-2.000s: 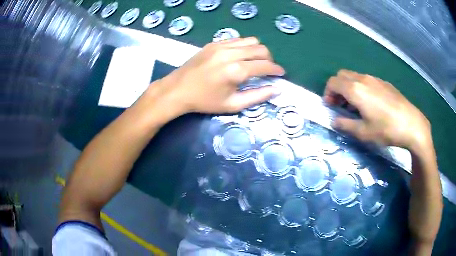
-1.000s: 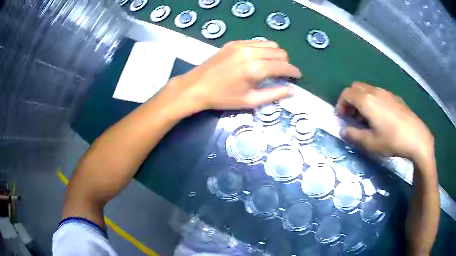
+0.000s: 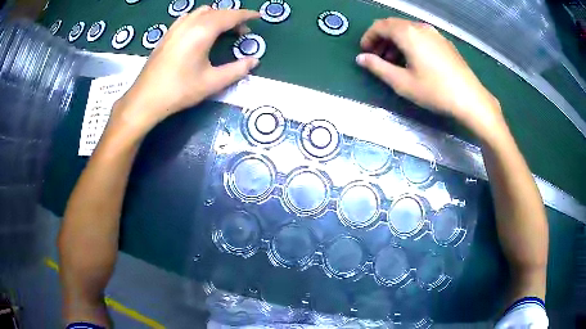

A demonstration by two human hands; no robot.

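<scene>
A clear tray (image 3: 307, 190) with round pockets lies on the dark green surface, with strong glare. Two pockets in its far row hold round black-and-silver parts (image 3: 265, 123); the other visible pockets look empty. My left hand (image 3: 183, 61) reaches over the green belt. Its thumb and fingers are spread around a round part (image 3: 249, 47) on the belt; the thumb tip is at the part's near edge, and contact is unclear. My right hand (image 3: 417, 64) hovers over the belt, with fingers curled and thumb apart. Nothing shows in it.
More round parts (image 3: 333, 23) lie on the green belt (image 3: 308, 64). A pale rail (image 3: 366, 115) runs between belt and tray. A printed paper (image 3: 99, 119) lies left. Stacked clear trays (image 3: 32, 71) stand at far left, with clear plastic (image 3: 495, 26) beyond the belt.
My left hand has moved off the tray's far edge to a round part on the belt. My right hand has moved from the rail over the belt. The view has shifted, showing more of the tray.
</scene>
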